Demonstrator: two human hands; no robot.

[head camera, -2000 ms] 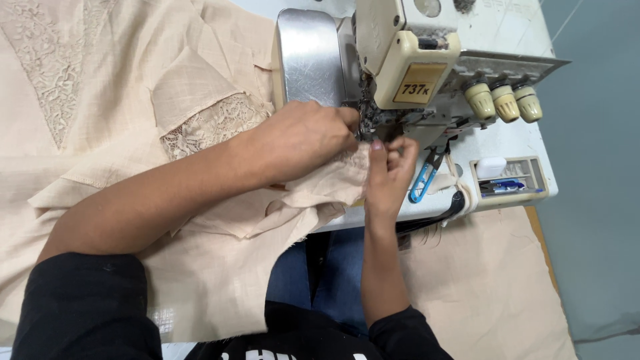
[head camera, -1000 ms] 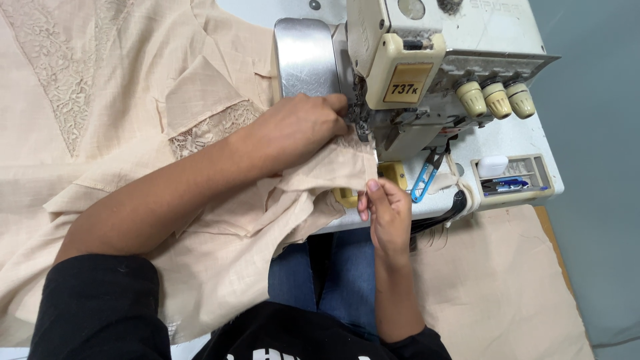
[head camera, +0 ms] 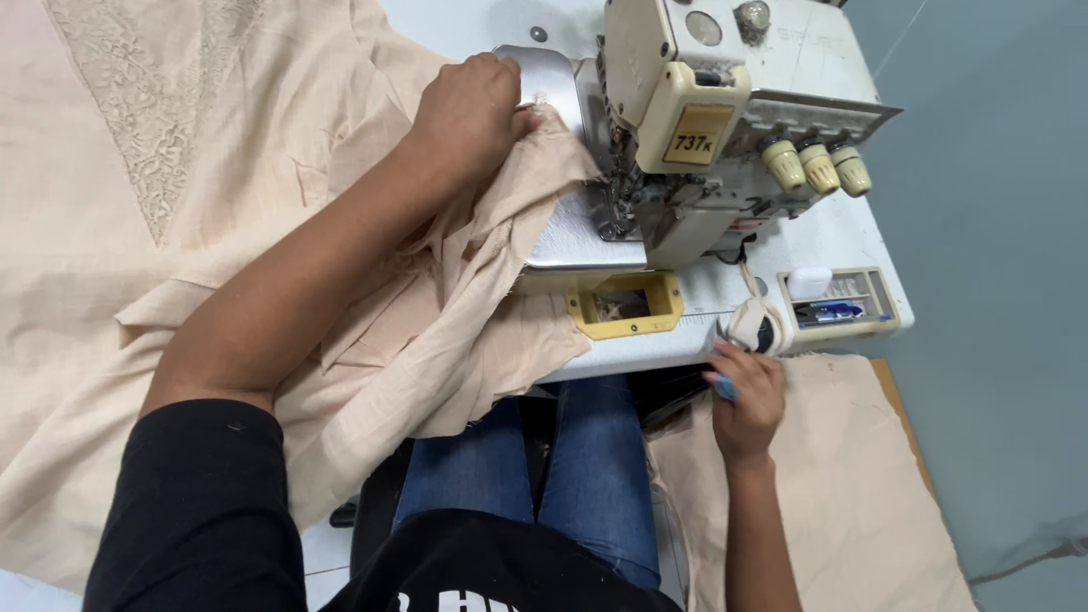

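Observation:
My left hand [head camera: 476, 110] grips a bunched edge of beige fabric [head camera: 544, 161] over the metal plate [head camera: 552, 76], left of the overlock machine's needle area. The fabric has embroidered lace panels [head camera: 153, 127] and drapes down toward my lap. The overlock sewing machine [head camera: 680, 110] stands at the upper middle, its presser foot [head camera: 620, 229] free of cloth. At the table's front edge my right hand [head camera: 748, 391] is closed around small thread snips [head camera: 724, 387]; the blue handle shows between the fingers and the blades point up, partly hidden.
A yellow-framed opening [head camera: 625, 306] lies in the table's front edge. Right of it are a roll of beige tape [head camera: 756, 323] and an inset tray [head camera: 884, 314] with blue tools and a white case [head camera: 809, 281]. More beige fabric [head camera: 841, 442] lies at the lower right.
My left hand has moved left with the fabric, away from the presser foot. My right hand has let go of the fabric, moved right and picked up the blue snips that lay on the table.

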